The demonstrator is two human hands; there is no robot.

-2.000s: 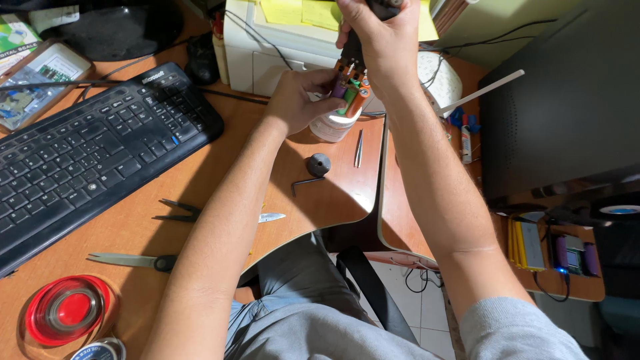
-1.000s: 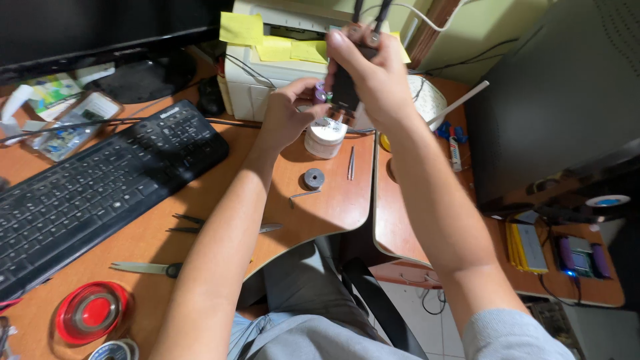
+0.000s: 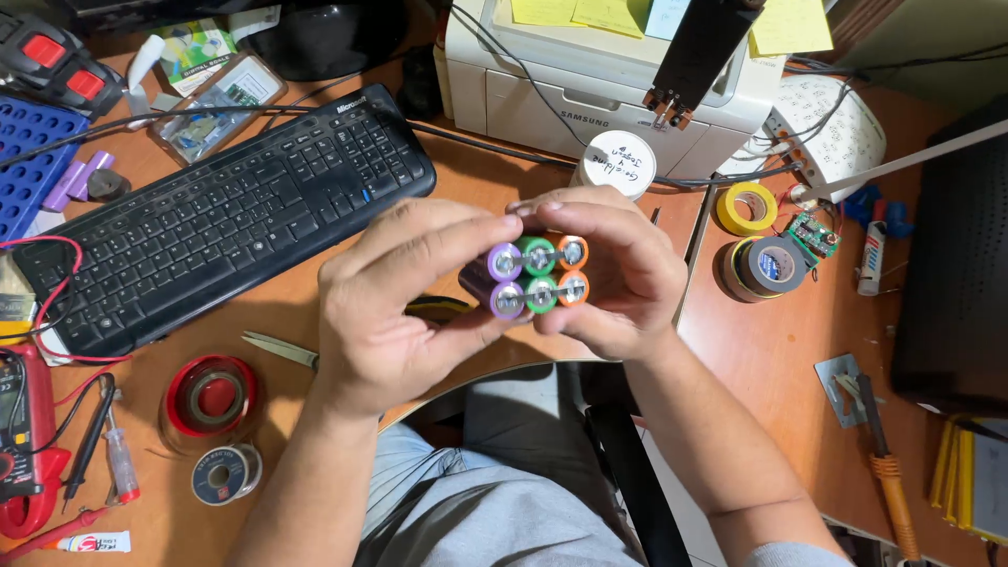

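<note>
Both hands hold a pack of cylindrical battery cells [image 3: 540, 276] in purple, green and orange wraps, its end faces turned up towards me. Metal strips join the cells in two rows. My left hand [image 3: 413, 295] grips the purple side, with thumb below and fingers above. Around the orange side curls my right hand [image 3: 618, 272]. A black spot-welding head with copper tips [image 3: 673, 102] stands beyond the hands, in front of the printer [image 3: 551, 102]. Behind my fingertips is a white-lidded jar [image 3: 618, 164].
Left of my hands lie a black keyboard [image 3: 236, 213], scissors [image 3: 279, 348], a solder wire spool [image 3: 224, 475] and a red clamp meter [image 3: 27, 441]. To the right are tape rolls [image 3: 746, 209], a small green circuit board [image 3: 813, 234] and a soldering iron [image 3: 890, 480].
My right hand has let go of the black welding head and now holds the battery pack with my left. The pack has come away from the copper tips, towards me.
</note>
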